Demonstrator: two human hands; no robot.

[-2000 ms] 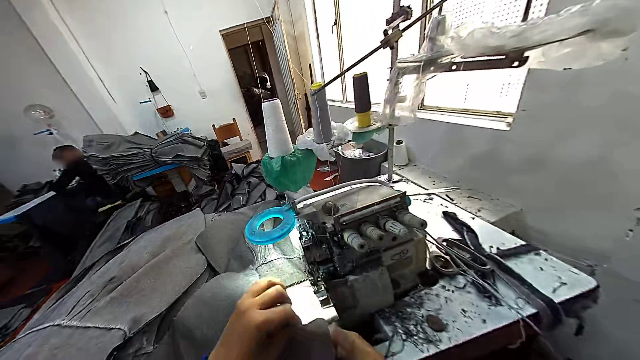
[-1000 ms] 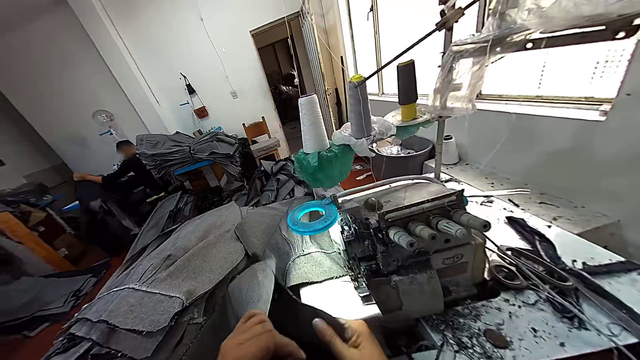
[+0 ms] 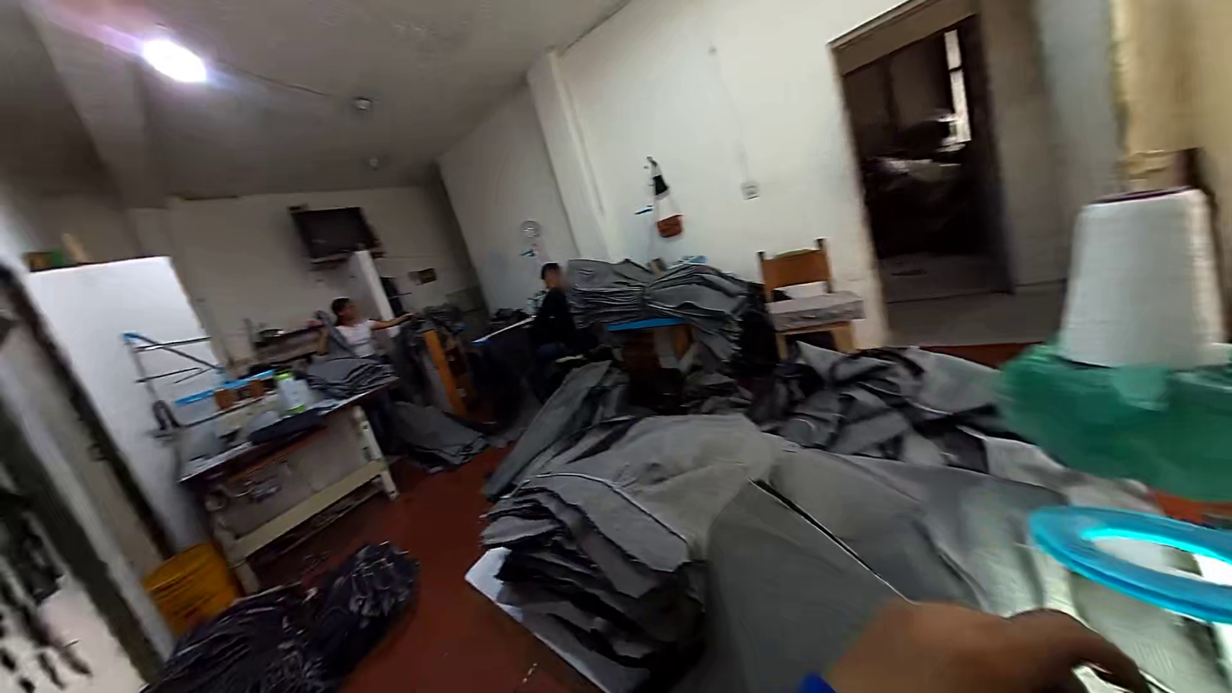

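Note:
My left hand (image 3: 972, 650), blurred, is at the bottom right edge, over grey fabric pieces (image 3: 808, 577). Its fingers point right, towards the blue ring-shaped lamp (image 3: 1136, 558); whether they hold cloth cannot be told. My right hand is out of view. A stack of cut grey fabric (image 3: 597, 539) lies left of my hand on the white table (image 3: 486, 568). A white thread cone (image 3: 1141, 279) stands at the right with green plastic (image 3: 1078, 409) around its base.
Two people sit or stand at the back left, by more fabric. A workbench (image 3: 308, 423), a yellow bucket (image 3: 192, 587) and a dark fabric heap (image 3: 298, 616) are on the left. A wooden chair (image 3: 808, 298) stands near the doorway (image 3: 924, 173).
The view has swung far to the left. The overlock sewing machine and my right hand, both visible earlier, are out of view.

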